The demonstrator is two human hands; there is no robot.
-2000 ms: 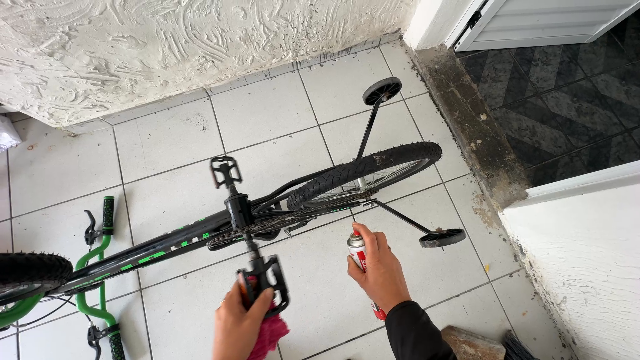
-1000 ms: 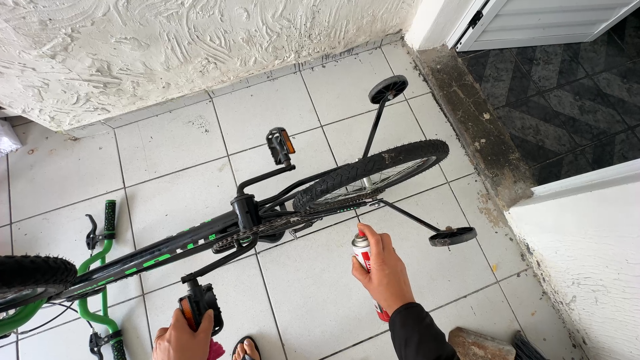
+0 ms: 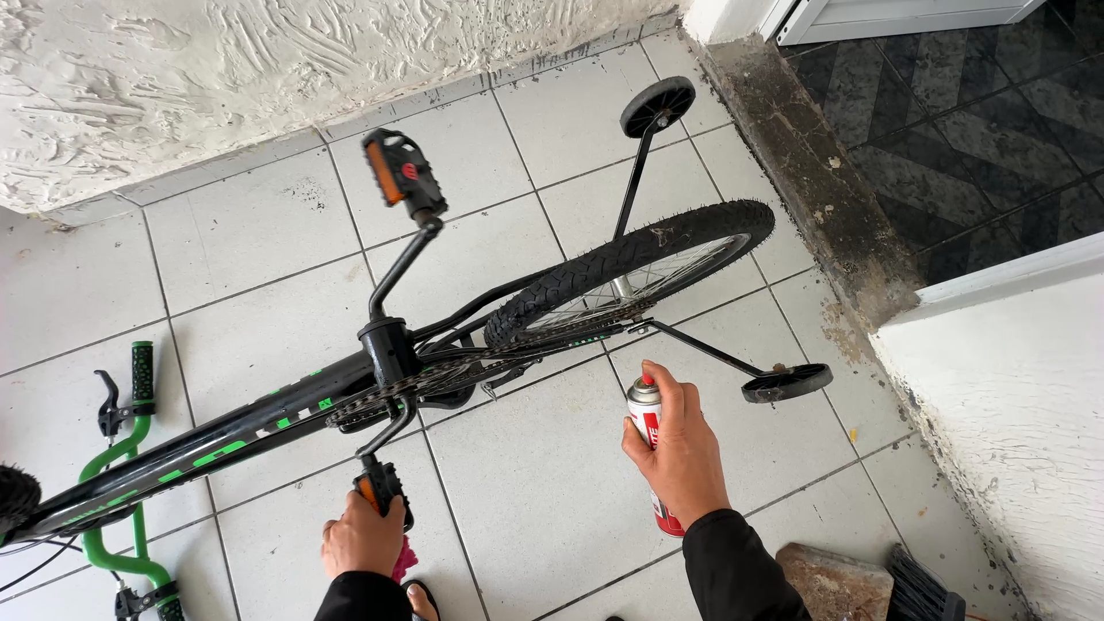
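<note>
A black bicycle (image 3: 285, 414) with green marks stands upside down. My left hand (image 3: 362, 535) is closed around the near pedal (image 3: 379, 492), and a pink cloth (image 3: 404, 559) shows below it. On the far side the other pedal (image 3: 404, 172) points up and away on its crank. My right hand (image 3: 686, 448) grips a red and white spray can (image 3: 645, 414) upright, forefinger on its red nozzle. The can is near the rear tyre (image 3: 638, 259) and the chain (image 3: 448, 375). Training wheels (image 3: 658, 105) sit on arms at both sides of the rear wheel.
The green handlebar (image 3: 129, 565) rests at the lower left. A textured white wall (image 3: 259, 69) runs along the far side. At the right are a worn door sill (image 3: 793, 164) and a white wall. A stone block (image 3: 837, 582) and a broom head (image 3: 923, 586) lie at the lower right.
My left hand, holding the near pedal, has moved, and the cranks have turned to another angle. My right hand holds the can in much the same place.
</note>
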